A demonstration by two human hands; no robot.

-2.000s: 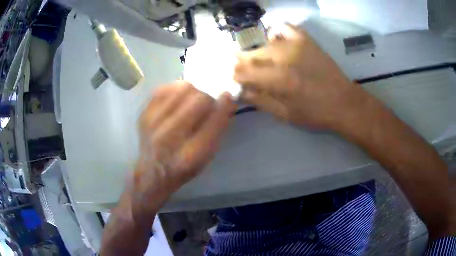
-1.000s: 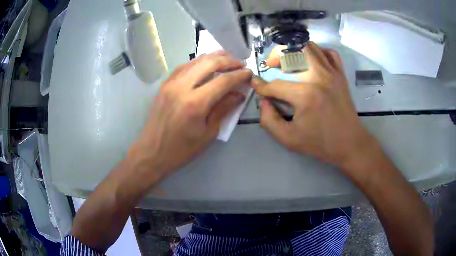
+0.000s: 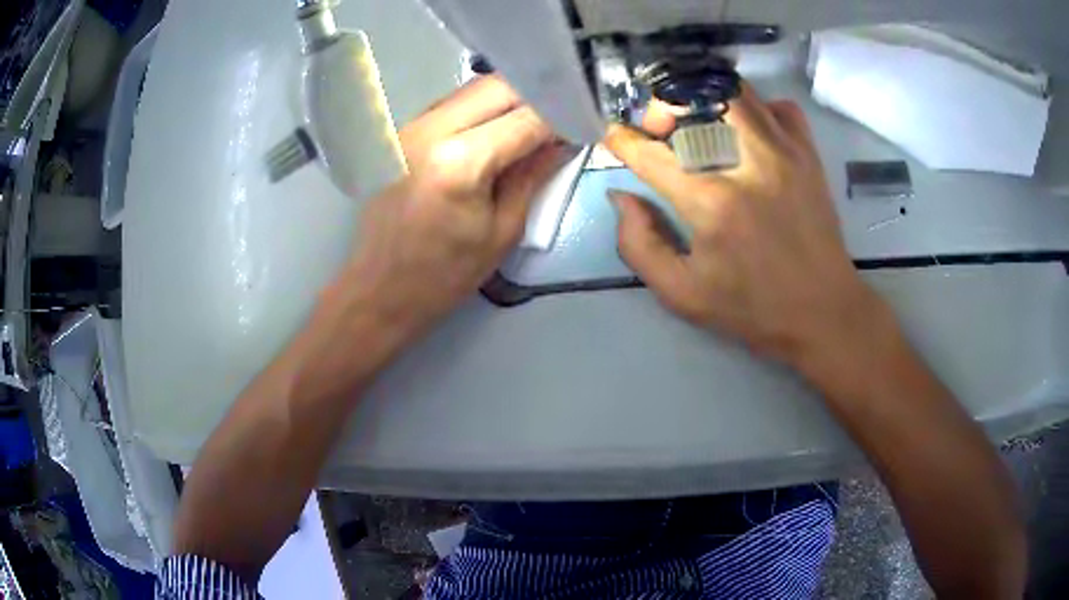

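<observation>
A folded white fabric piece (image 3: pixel 556 206) lies on the metal bed plate (image 3: pixel 583 249) below the needle area, its near end sticking out beside my left hand. My left hand (image 3: pixel 469 176) holds the piece from the left with bent fingers. My right hand (image 3: pixel 739 223) is right of the needle area, index fingertip on the fabric's edge by the foot, thumb apart over the bed plate. The ribbed knob (image 3: pixel 705 145) and black discs (image 3: pixel 694 82) hide part of its fingers. The machine head (image 3: pixel 522 59) hides the needle and most of the foot.
The lamp (image 3: pixel 349 111) stands left of the machine head. A pile of white pieces (image 3: pixel 926 100) lies at the right, with a small grey rectangle (image 3: pixel 878 178) nearer me. Pale trays (image 3: pixel 100 445) stand off the table's left side. Striped clothing (image 3: pixel 762 557) shows below the table edge.
The fabric piece has moved away from me under the machine head, and less of it sticks out. My left hand has moved slightly forward with it. My right thumb has spread from the fingers.
</observation>
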